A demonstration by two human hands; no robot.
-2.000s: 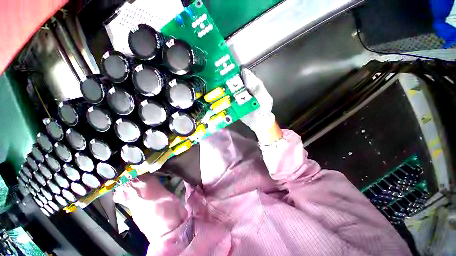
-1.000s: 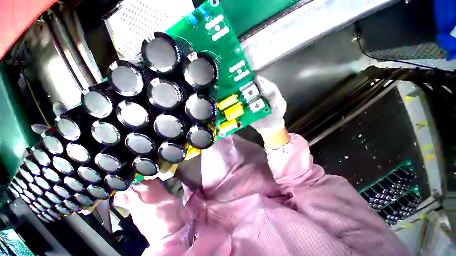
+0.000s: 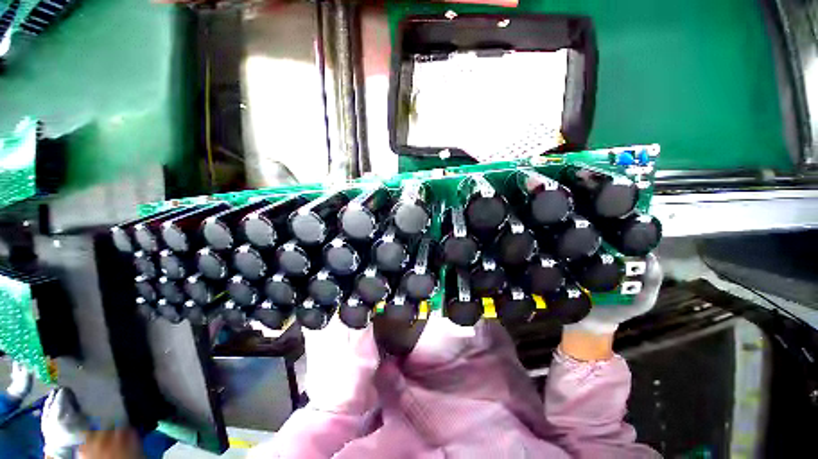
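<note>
A long green capacitor board [image 3: 422,175] packed with black cylinders spans the view from left to right, its capacitor tops turned towards me. Yellow blocks show along its lower edge, and small blue parts sit at its upper right corner. My right hand [image 3: 639,300], in a white glove, grips the board's right end beside two white square parts; its fingers are partly hidden. My left hand [image 3: 339,330] is at the board's lower edge, left of the middle, and almost wholly hidden by the board. Its pink sleeve runs up to that edge.
A black tray [image 3: 581,85] with white sheets [image 3: 489,94] lies on the green surface [image 3: 686,81] beyond the board. Metal rails [image 3: 339,99] run to its left. At the lower left are another person's gloved hand [image 3: 61,421], a black slab [image 3: 126,341] and green boards [image 3: 20,327].
The board has turned from a slant to nearly level and tilted, its right end moving right and down with my right hand. The tray and another person's hand have come into view.
</note>
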